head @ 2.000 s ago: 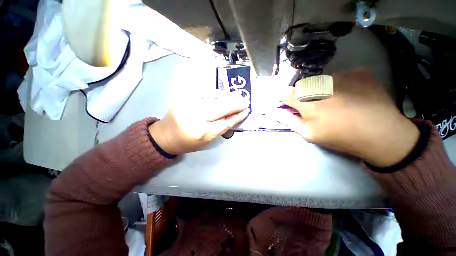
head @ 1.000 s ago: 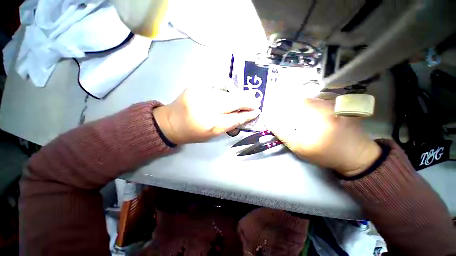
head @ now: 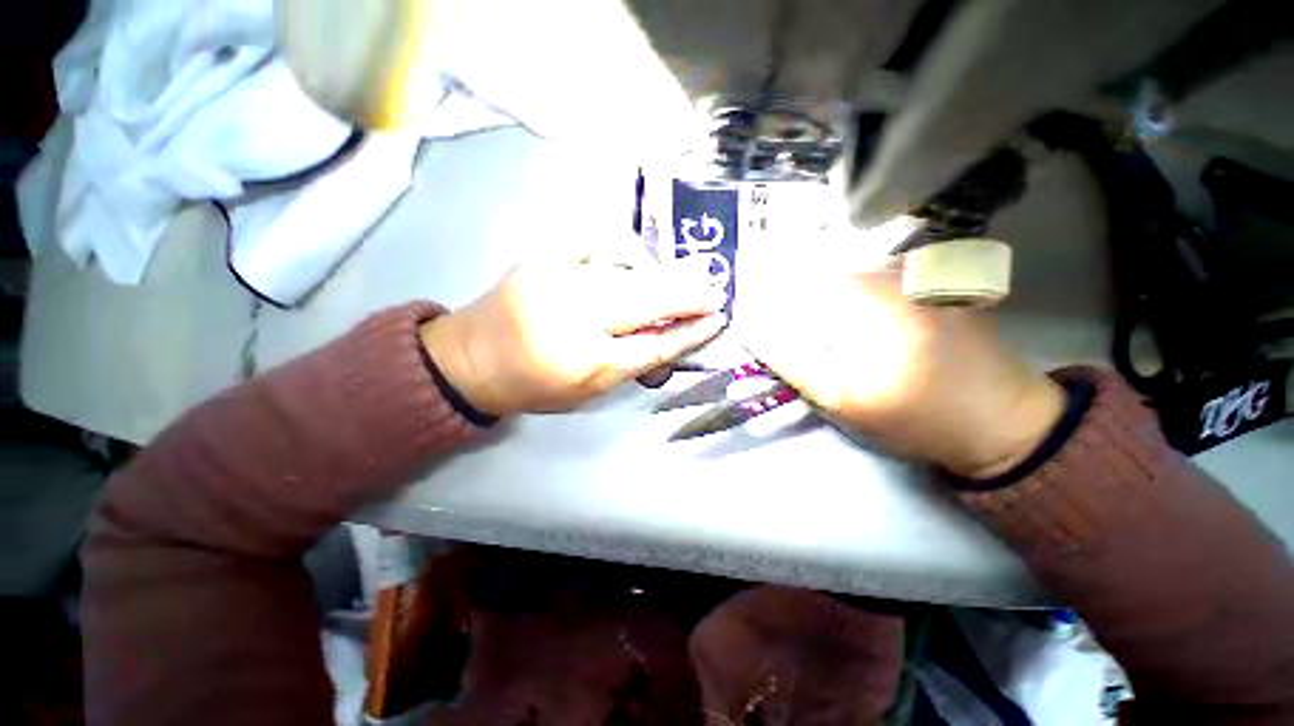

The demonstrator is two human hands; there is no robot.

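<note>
A black woven label (head: 705,227) with white lettering lies just in front of the presser foot area (head: 778,139), on overexposed white fabric. My left hand (head: 582,329) lies flat with its fingertips on the label's lower left edge. My right hand (head: 908,362) holds thread snips (head: 731,400) with red patterned handles; their two pointed blades stick out to the left, apart, over the table. The right fingertips are washed out by the lamp, so their contact with the fabric is hidden.
A cream ribbed cylinder (head: 957,272) shows above my right hand. White fabric with dark edging (head: 291,234) is heaped at the left, behind a blurred cream cone (head: 348,57). The machine head (head: 993,85) spans the top right. A black lettered label (head: 1223,411) hangs at the right.
Compared with two seconds ago, the snips' blades now show below my right hand, and that hand sits lower and further left. The view has also shifted. My left hand stays at the label.
</note>
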